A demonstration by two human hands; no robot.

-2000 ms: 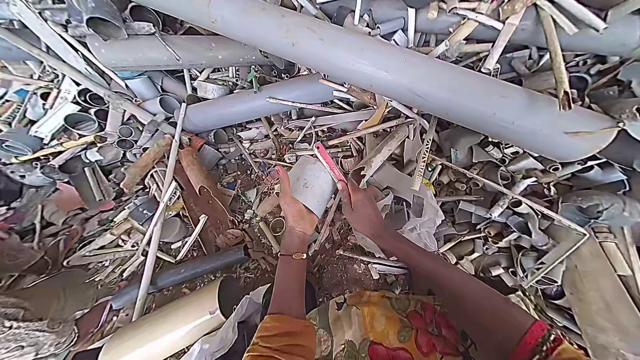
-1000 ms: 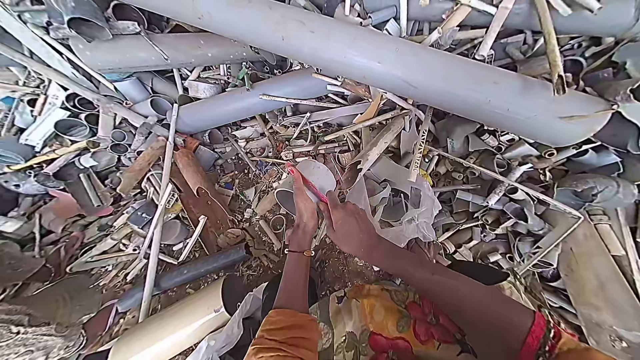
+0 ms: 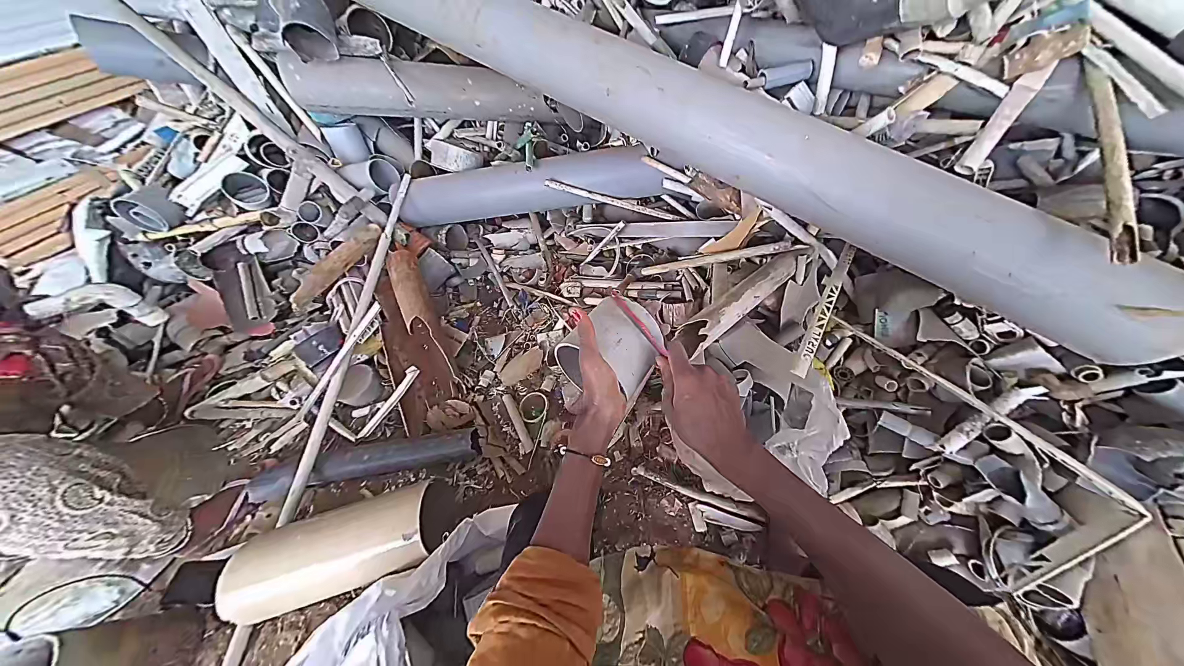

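A short piece of grey plastic pipe (image 3: 622, 344) is in front of me, its open end turned toward the lower left. My left hand (image 3: 597, 384) holds it from the left side, fingers spread along the wall. In my right hand (image 3: 700, 407) is a thin red tool (image 3: 640, 324), perhaps a hacksaw blade, which lies across the pipe's upper right part. Its exact kind and working edge cannot be told. A bracelet circles my left wrist.
A long grey pipe (image 3: 786, 157) crosses above my hands. Scrap pipe pieces surround them. A cream pipe (image 3: 324, 555) lies lower left, near a white plastic sheet (image 3: 398, 601). Patterned cloth (image 3: 83, 499) shows at the left edge, with a thin stick (image 3: 347, 356) nearby.
The red tool was upright above the pipe piece two seconds ago and now lies across it. The pipe piece has been turned in my left hand.
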